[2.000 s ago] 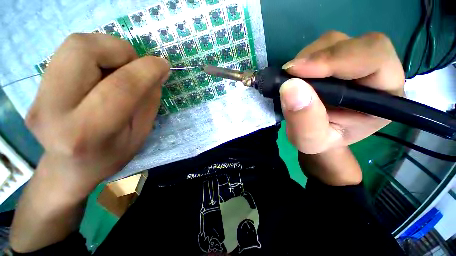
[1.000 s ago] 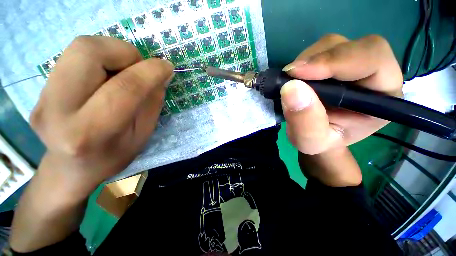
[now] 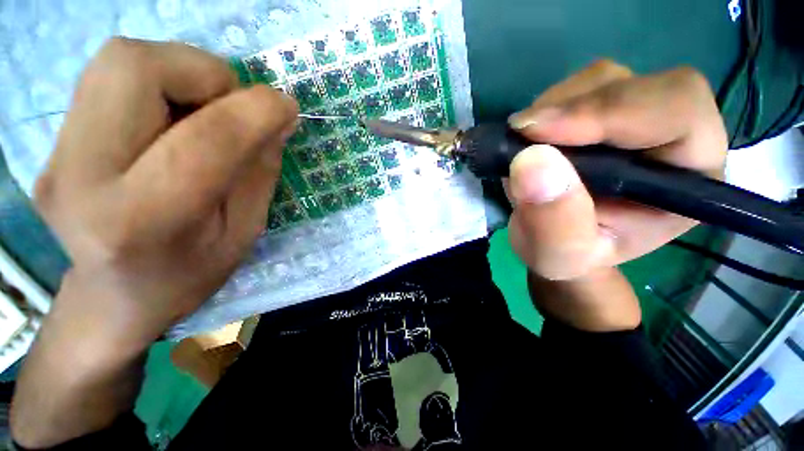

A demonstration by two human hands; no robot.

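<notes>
My left hand pinches a thin silvery solder wire; its short end points right over the board and its tail runs off left. My right hand holds the black soldering iron like a pen. The iron's tip points left, at the end of the wire, over the middle of the green PCB panel. Whether tip, wire and pad touch is too small to tell. My left hand hides the panel's left part. The panel lies on whitish bubble wrap.
The bench top is dark green. Black cables lie at the upper right. A white tray stands at the left edge. Below the bench are an open cardboard box, metal racking and a blue object at the lower right.
The panel and bubble wrap sit slightly lower and turned in view. My left hand has shifted a little up and left, my right hand slightly right. Both keep their holds.
</notes>
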